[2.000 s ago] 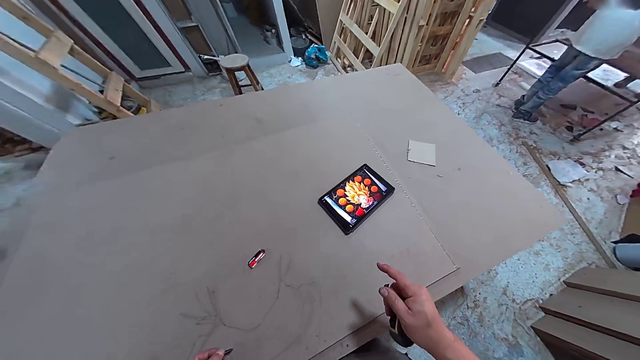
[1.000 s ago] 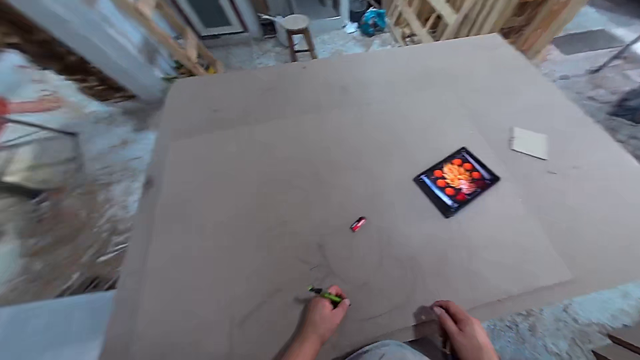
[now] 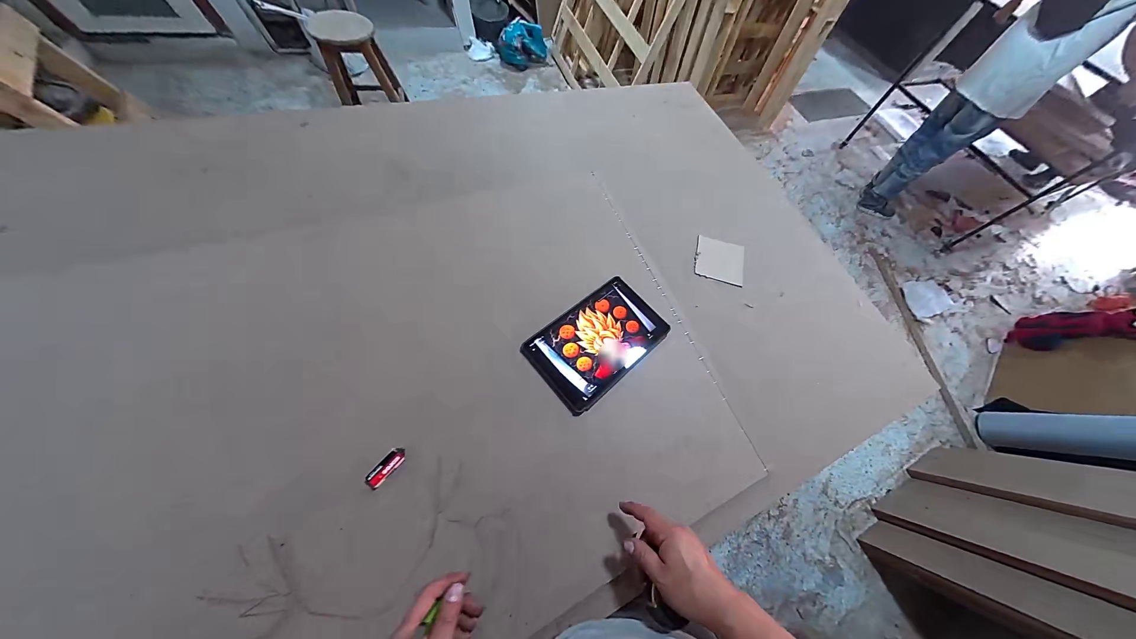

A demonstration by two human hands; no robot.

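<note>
My left hand (image 3: 441,608) holds a green pencil or marker (image 3: 431,614) at the lower edge of the view, over a large brown board (image 3: 266,355) with faint drawn lines. My right hand (image 3: 679,564) rests near the board's front edge, index finger extended; a dark object (image 3: 664,612) shows under its palm, and what it is cannot be told. A black tablet (image 3: 595,344) with a lit, colorful picture lies on the board beyond my hands. A small red and black item, like an eraser or battery (image 3: 385,469), lies left of the tablet. A pale square piece (image 3: 720,260) lies to its right.
Beyond the board stand a round wooden stool (image 3: 341,28), a blue bag or tool (image 3: 523,44) and a rack of wooden strips (image 3: 657,40). A person (image 3: 967,115) stands at the upper right. Stacked brown boards (image 3: 1021,532) and a grey roll (image 3: 1056,433) lie at the lower right.
The view has swung back to the right since one second ago. My right hand now has its index finger extended, where it looked more curled before.
</note>
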